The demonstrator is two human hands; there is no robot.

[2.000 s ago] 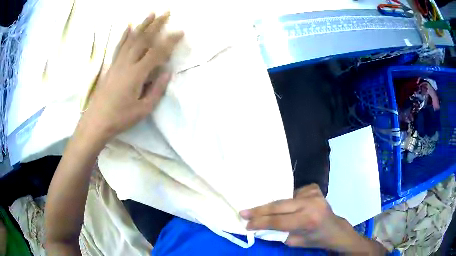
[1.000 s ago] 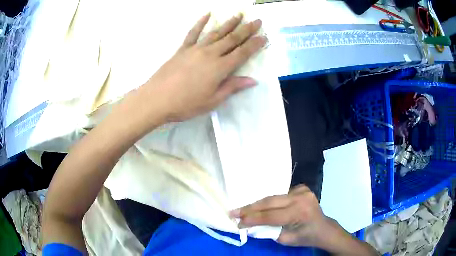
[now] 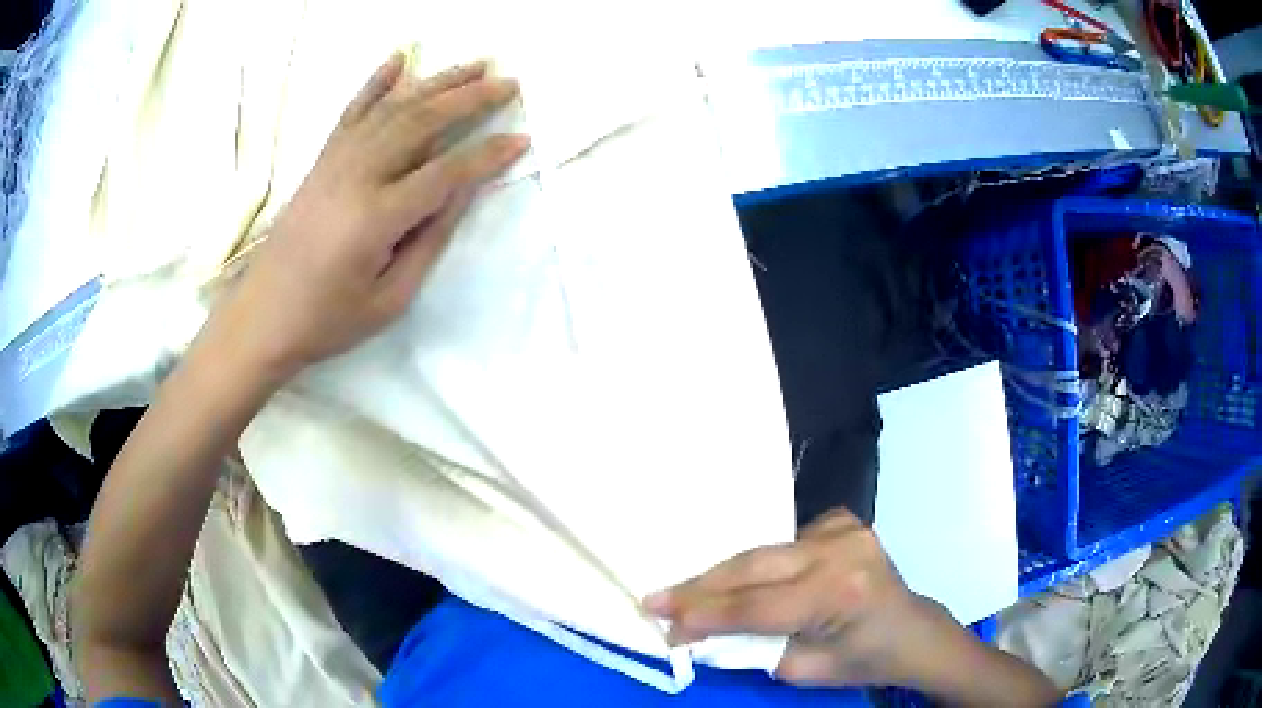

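Observation:
A cream fabric panel [image 3: 637, 374] lies over the table and hangs down to my lap. My left hand [image 3: 388, 208] is flat on the cloth at the upper left, fingers somewhat apart, holding nothing. My right hand [image 3: 803, 595] pinches the panel's lower edge near my lap between thumb and fingers. A narrow white strip [image 3: 609, 661] runs along the lower edge and loops below my right fingers. The machine's needle is not in view.
A ruler strip [image 3: 955, 86] runs along the table edge. Scissors [image 3: 1086, 49] lie at the upper right. A blue basket [image 3: 1066, 484] holds coloured scraps. A white sheet [image 3: 948, 484] stands beside my lap. Crumpled cream pieces [image 3: 1135, 622] lie lower right; white threads hang at the far left.
My left hand moved right across the cloth, then back left. A fold now covers the white strip seen mid-panel a second ago. My right hand stays at the lower edge.

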